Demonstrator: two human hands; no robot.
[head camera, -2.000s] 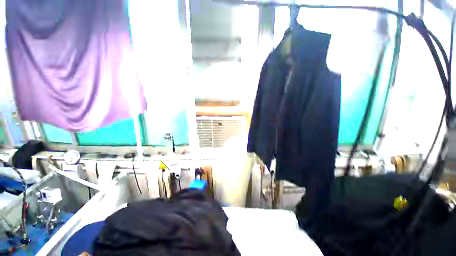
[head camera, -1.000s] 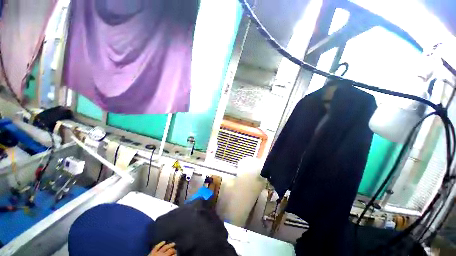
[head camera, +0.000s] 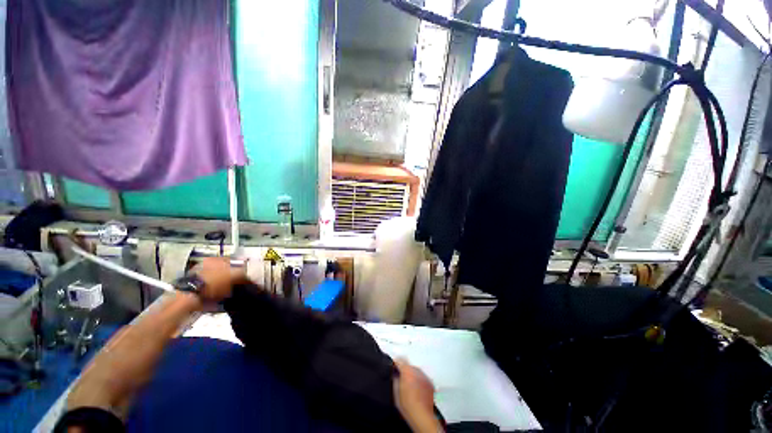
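Observation:
A black garment (head camera: 339, 359) is stretched between my two hands, over the navy padded board (head camera: 224, 389). My left hand (head camera: 218, 279), with a dark band at the wrist, grips the garment's upper left end, raised above the board. My right hand (head camera: 415, 391) holds the garment's right side near the bottom edge. The fingers of both hands are partly hidden by the cloth. No iron is in view.
The white table top (head camera: 461, 364) lies under the board. A blue support arm (head camera: 325, 293) stands behind. A black garment hangs on a hanger (head camera: 508, 178); a black heap (head camera: 592, 364) lies right. Metal fittings (head camera: 80, 317) are at left. Dark cables (head camera: 719, 144) hang at right.
Both hands are now in view on the garment. The left has risen and drawn one end up and left, spreading the bunched cloth. The camera view has levelled and turned right.

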